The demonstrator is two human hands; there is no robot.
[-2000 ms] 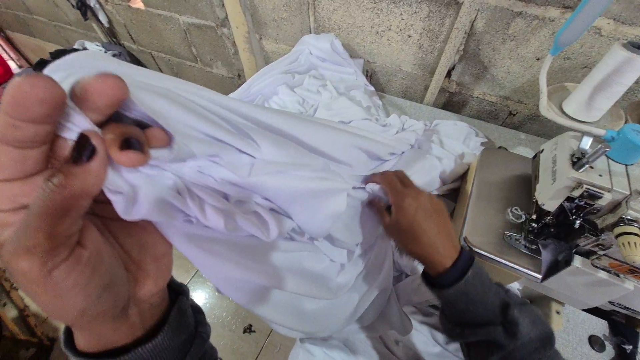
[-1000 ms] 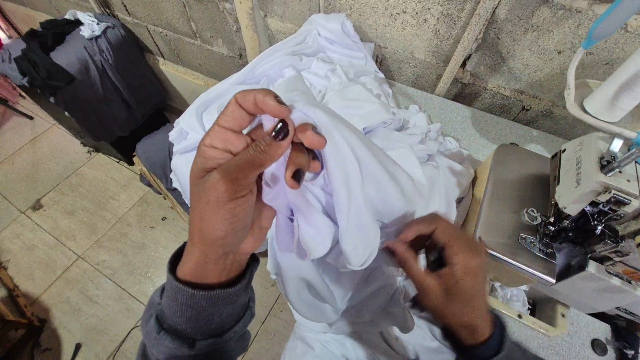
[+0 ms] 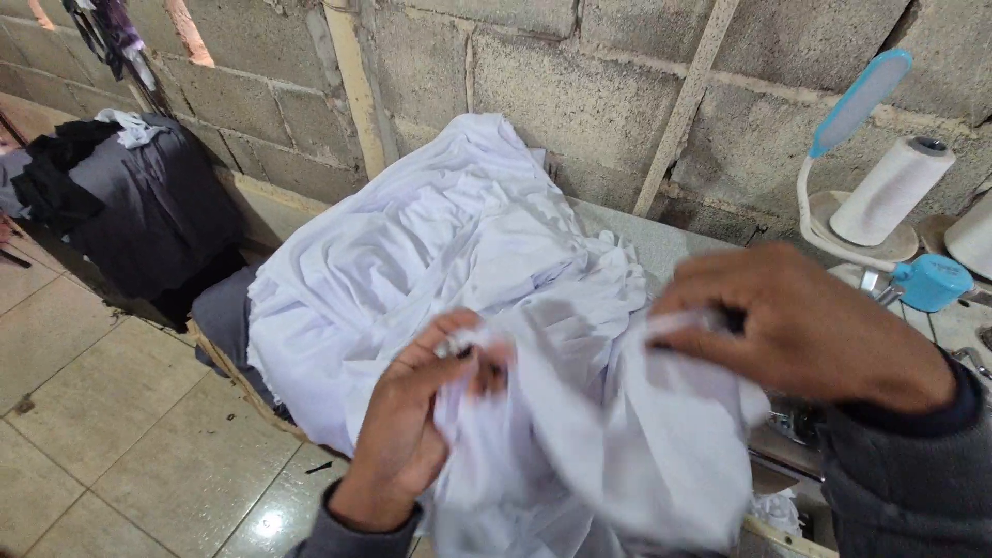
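Note:
A length of white fabric (image 3: 620, 449) hangs between my two hands, blurred by motion. My left hand (image 3: 422, 411) pinches one part of it between thumb and fingers, low at the centre. Higher up at the right, my right hand (image 3: 783, 325) grips another part of the same cloth. Behind both hands a big heap of white fabric (image 3: 403, 256) lies on a table against the wall. The sewing machine at the right is mostly hidden by my right hand and sleeve.
A cone of white thread (image 3: 891, 190) and a blue-edged lamp (image 3: 862, 101) stand at the right. Dark cloth (image 3: 147, 201) is piled at the left above the tiled floor (image 3: 116, 442). A concrete block wall (image 3: 535, 101) runs behind the table (image 3: 635, 232).
My right hand has risen from low beside the machine and now lifts part of the white cloth. The cloth spans between both hands. The view has shifted.

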